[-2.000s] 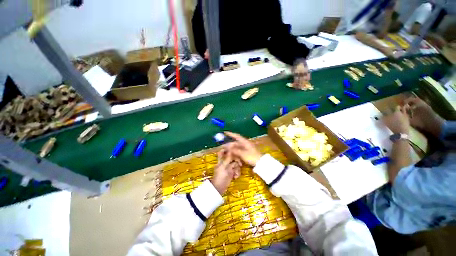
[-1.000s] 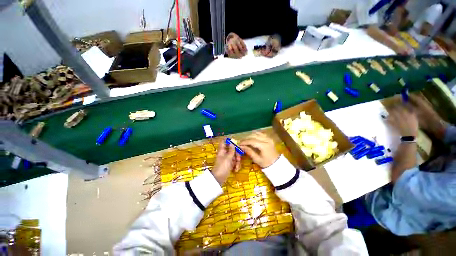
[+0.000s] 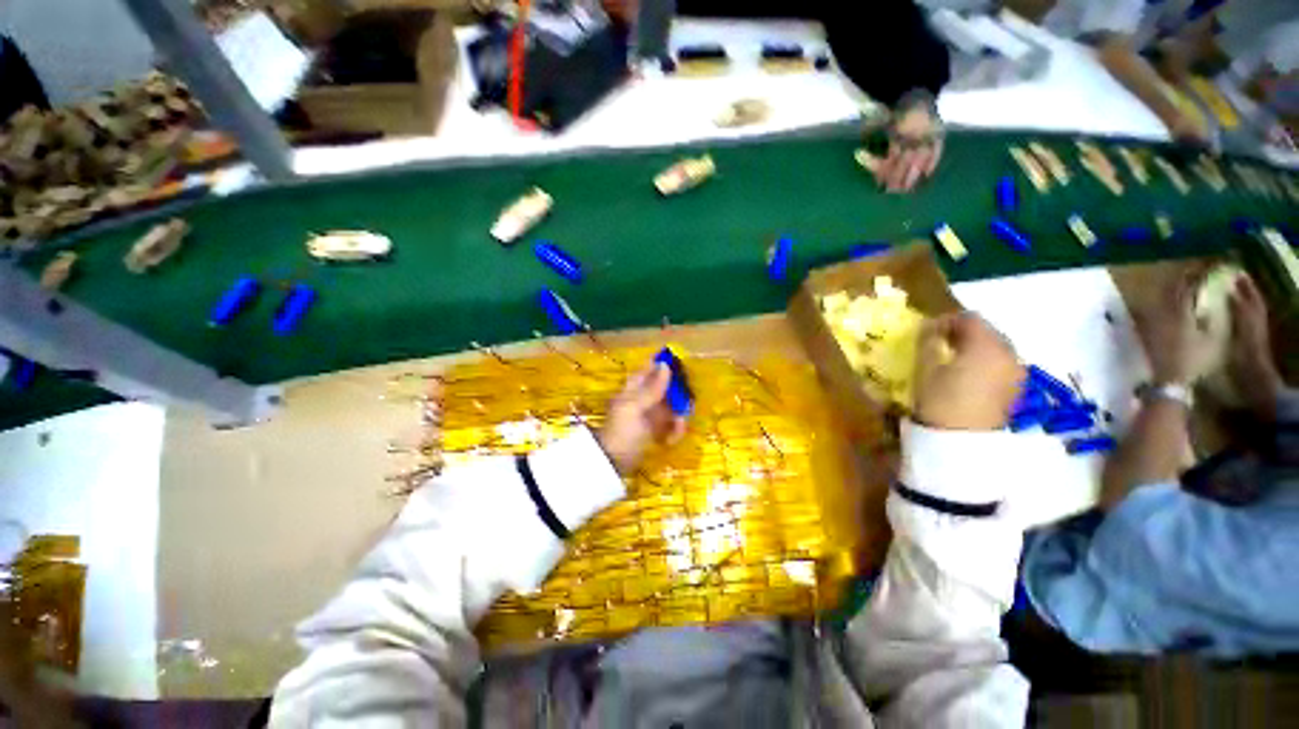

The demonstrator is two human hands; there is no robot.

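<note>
My left hand [image 3: 640, 419] holds a blue cell [image 3: 675, 382] upright-tilted between thumb and fingers, above the rows of amber-taped parts [image 3: 684, 527]. My right hand [image 3: 972, 373] is at the right side of the open pad box [image 3: 823, 316], over the pale yellow pads [image 3: 872, 331]. Its fingertips are at the pads; whether they grip one cannot be told. Thin leads stick out at the far and left edges of the amber rows.
A green conveyor [image 3: 428, 306] beyond the amber rows carries tan bundles [image 3: 523, 215] and blue cells [image 3: 559, 261]. Blue cells are piled on a white sheet [image 3: 1061, 321] to the right. A neighbour's hands [image 3: 1190, 335] work at the right; another person's hand [image 3: 909, 150] is over the belt.
My right hand has left the blue cell and moved right to the pad box. My left hand keeps the cell. Items on the belt have shifted left in view, and the view has tilted down.
</note>
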